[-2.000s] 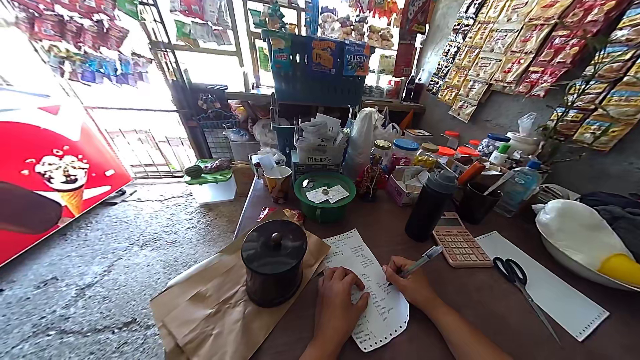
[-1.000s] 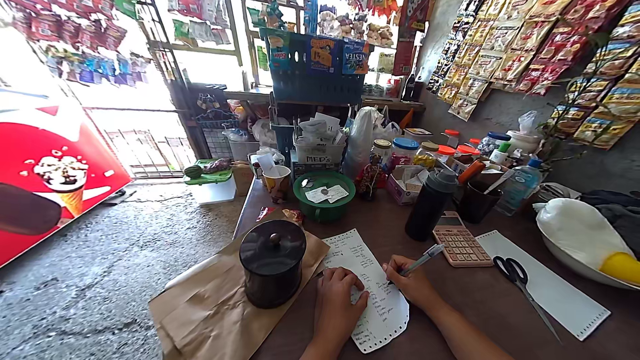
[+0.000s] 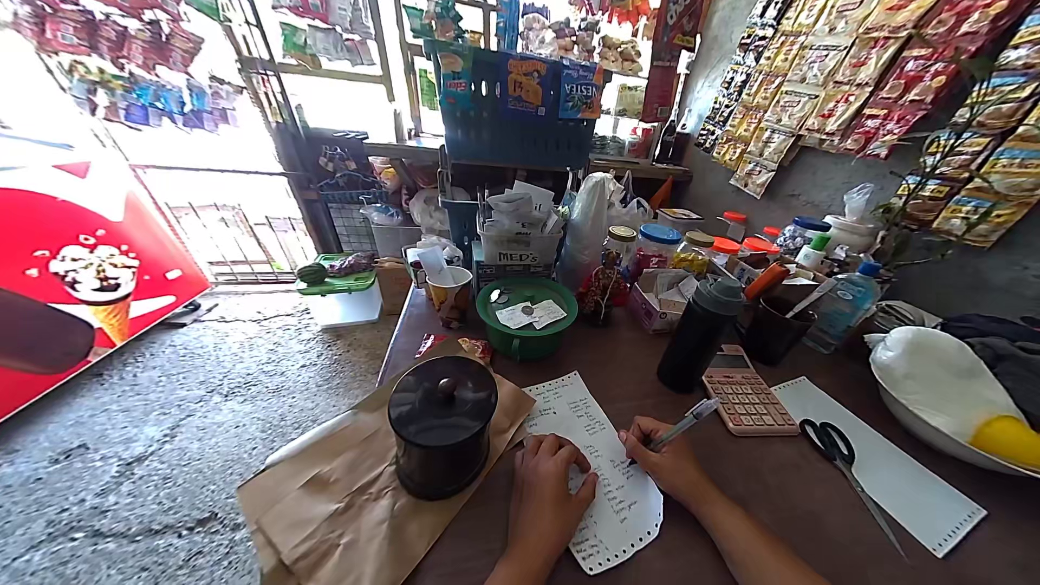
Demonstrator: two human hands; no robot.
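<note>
A sheet of paper (image 3: 597, 487) with handwriting and a perforated edge lies on the brown table (image 3: 617, 357). My right hand (image 3: 662, 463) grips a pen (image 3: 685, 423), its tip down at the sheet's right part. Resting on the sheet's left side, my left hand (image 3: 552, 487) holds nothing, its fingers bent and slightly spread. Left of it a dark lidded canister (image 3: 443, 431) stands on brown paper (image 3: 349, 496). To the right lie a pink calculator (image 3: 747, 394), black-handled scissors (image 3: 849, 467) and a blank white sheet (image 3: 894, 467), partly under the scissors.
Behind the sheet stand a green basin (image 3: 526, 345) with papers and coins, a paper cup (image 3: 448, 296), a black bottle (image 3: 699, 333) and several lidded jars. A black pen holder (image 3: 777, 329), a clear bottle (image 3: 845, 309) and a white bowl (image 3: 934, 422) are on the right.
</note>
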